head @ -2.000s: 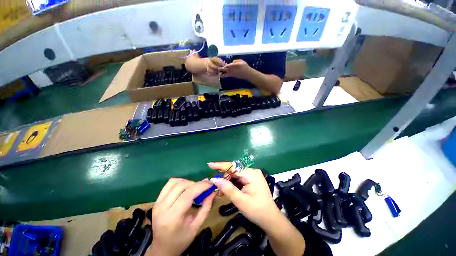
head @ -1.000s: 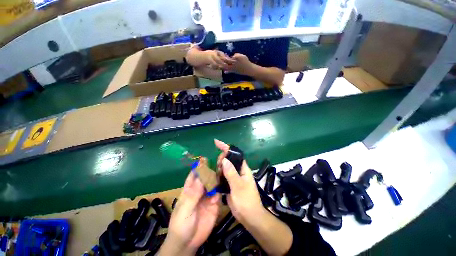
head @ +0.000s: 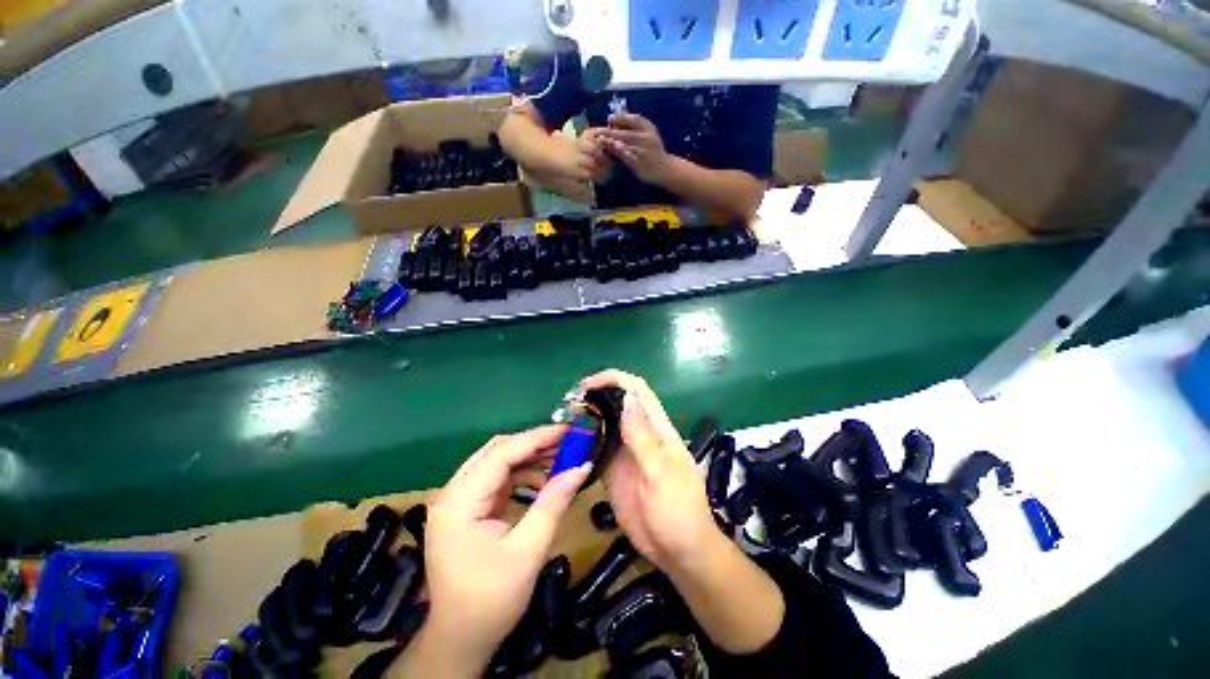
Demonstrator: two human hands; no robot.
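My left hand [head: 498,511] holds a blue battery cell [head: 573,448] between thumb and fingers, near the middle of the view. My right hand [head: 657,478] holds a black plastic housing [head: 609,422] upright against the cell's right side. The cell is at the housing's open side; how far in it sits cannot be told. Thin wires and a small part of the circuit board [head: 576,403] show at the top, between the hands. More black housings [head: 849,511] lie heaped on the bench to the right and below my hands.
A blue parts bin [head: 166,584] of batteries and boards is at lower left. A battery cell [head: 1040,524] lies at right. The green conveyor [head: 504,385] runs beyond the bench. Across it are an open cardboard box [head: 438,208], rows of housings and a person's hands. A socket strip [head: 723,66] hangs above.
The black housing came into my right hand. The circuit board, earlier sticking out over the belt, is now mostly hidden between my hands, and the cell has turned upright against the housing.
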